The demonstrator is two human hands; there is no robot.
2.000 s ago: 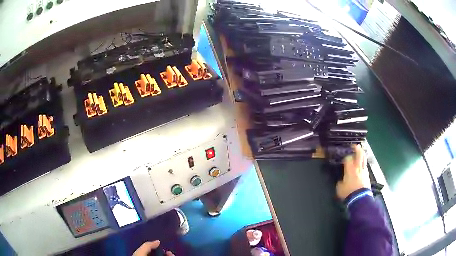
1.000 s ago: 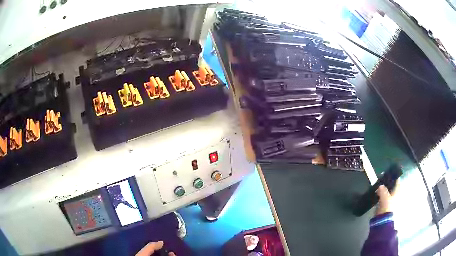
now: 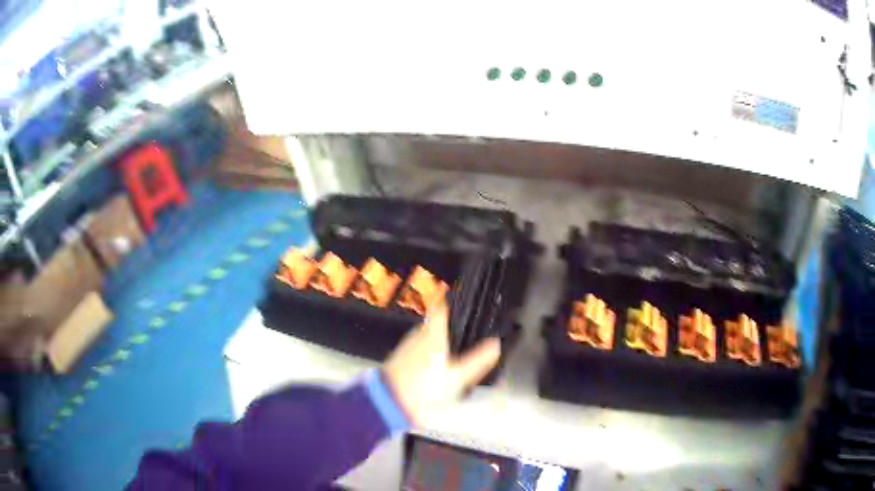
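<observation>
My left hand (image 3: 432,369) reaches in from the lower left, slightly blurred, its thumb and fingers apart. It is just in front of the left test fixture (image 3: 336,326). A black remote control (image 3: 478,292) lies in that fixture's rightmost slot, close to my fingers; I cannot tell if they touch it. Four orange clamps (image 3: 374,282) show in its other slots, with no remotes on them. The right test fixture (image 3: 672,379) shows five bare clamps, one yellower (image 3: 646,329). My right hand is not in view.
The touchscreen panel (image 3: 456,467) is cut off at the bottom edge. The white cabinet (image 3: 652,105) overhangs the fixtures. Dark remotes (image 3: 854,384) are blurred at the right edge. A red stool (image 3: 152,182) and cardboard boxes (image 3: 82,331) stand on the blue floor at left.
The view has swung left. My left hand has risen from the bottom edge to the left fixture, where a remote now lies in the rightmost slot. My right hand, earlier holding dark remotes, has left view.
</observation>
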